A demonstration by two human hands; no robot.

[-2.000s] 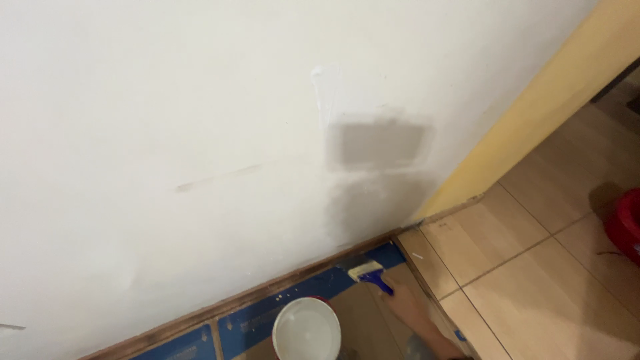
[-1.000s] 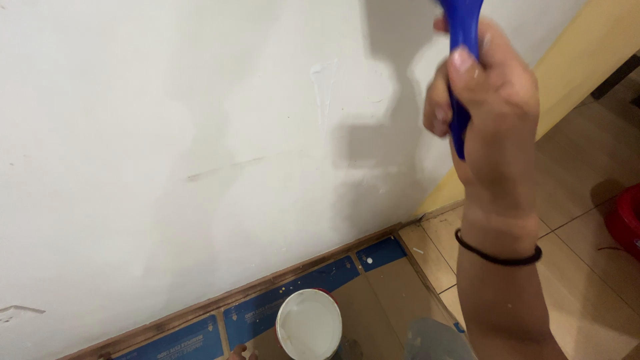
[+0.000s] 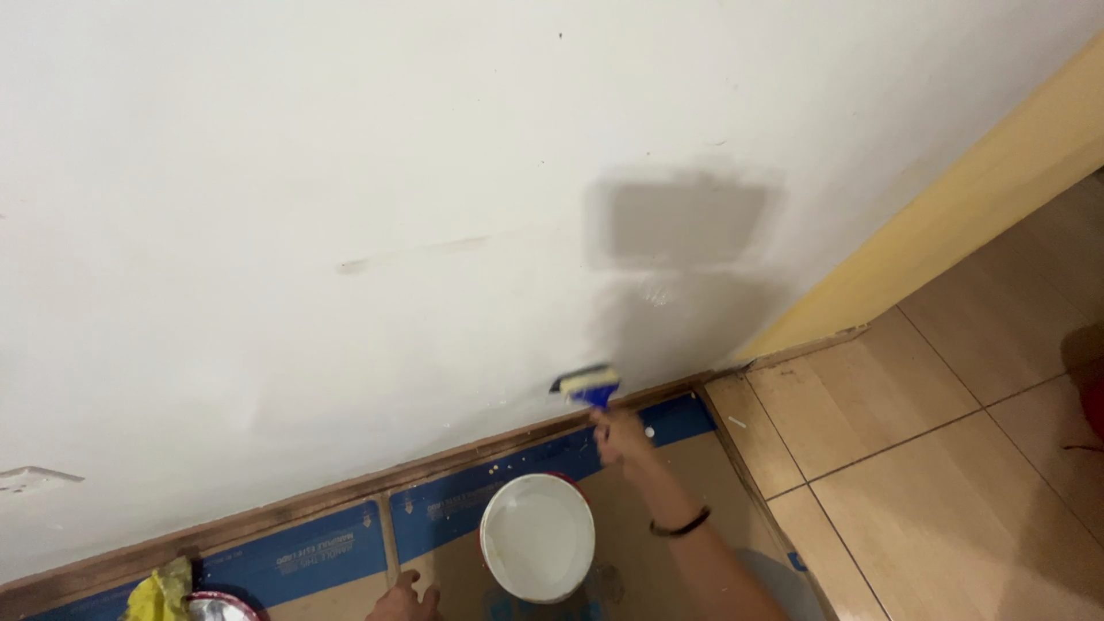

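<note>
My right hand [image 3: 621, 435] grips the blue handle of a paintbrush [image 3: 591, 385], whose pale bristles are at the lower part of the white wall [image 3: 414, 172], just above the baseboard. Whether they touch the wall is blurred. A dark band circles my right wrist. Left of that forearm stands a round bucket of white paint [image 3: 538, 536] on flattened cardboard. My left hand [image 3: 405, 601] shows at the bottom edge, left of the bucket, its fingers apart over the cardboard, with nothing seen in it.
Printed cardboard with blue edges [image 3: 330, 552] covers the floor along the wooden baseboard [image 3: 345, 487]. A yellow cloth or bag [image 3: 162, 593] and a round lid [image 3: 217, 607] lie bottom left. At right are a yellow wall edge [image 3: 931, 207], floor tiles [image 3: 906, 466] and a red object [image 3: 1094, 397].
My right hand with the brush has come down from the upper wall to just above the baseboard. The triangular white mark seen on the wall earlier no longer shows. More of my left hand is in view.
</note>
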